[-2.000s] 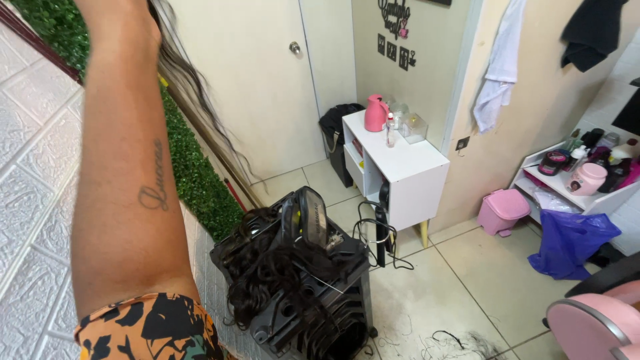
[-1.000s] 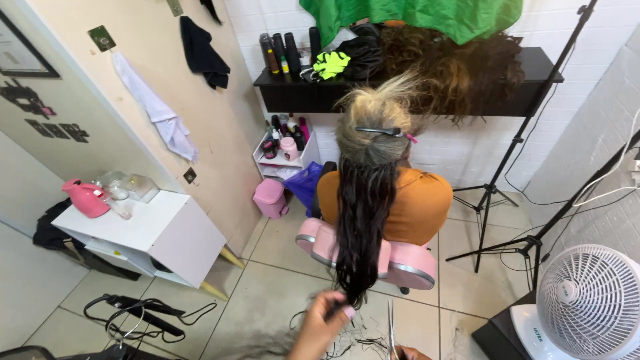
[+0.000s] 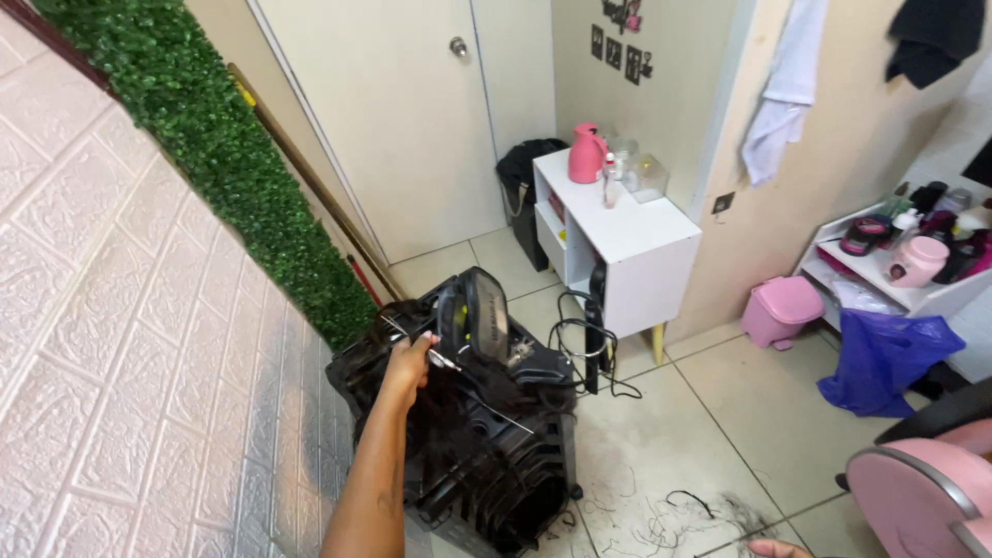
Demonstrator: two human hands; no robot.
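My left hand (image 3: 409, 361) is over the black salon trolley (image 3: 562, 449), fingers closed around a slim silvery tool (image 3: 444, 360) whose exact kind I cannot tell. Beneath and beside it, dark hair (image 3: 442, 411) lies in a loose heap across the trolley top. A thin metal rod (image 3: 504, 411) sticks out of the heap toward the right. Behind the heap stands a black case with a clear panel (image 3: 488, 314). Only the fingertips of my right hand (image 3: 777, 549) show at the bottom edge; whatever it may hold is hidden.
A white cabinet (image 3: 651, 263) carries a pink jug (image 3: 587, 153); black cables (image 3: 573, 333) hang beside it. Cut hair (image 3: 674, 519) litters the tiled floor. At right are a pink bin (image 3: 781, 310), a purple bag (image 3: 883, 360) and a pink chair (image 3: 907, 496). A textured wall (image 3: 155, 333) borders the left.
The view has swung from a seated person with long dark hair back to the trolley. One second ago my left hand was at the hair's ends; now it is over the trolley.
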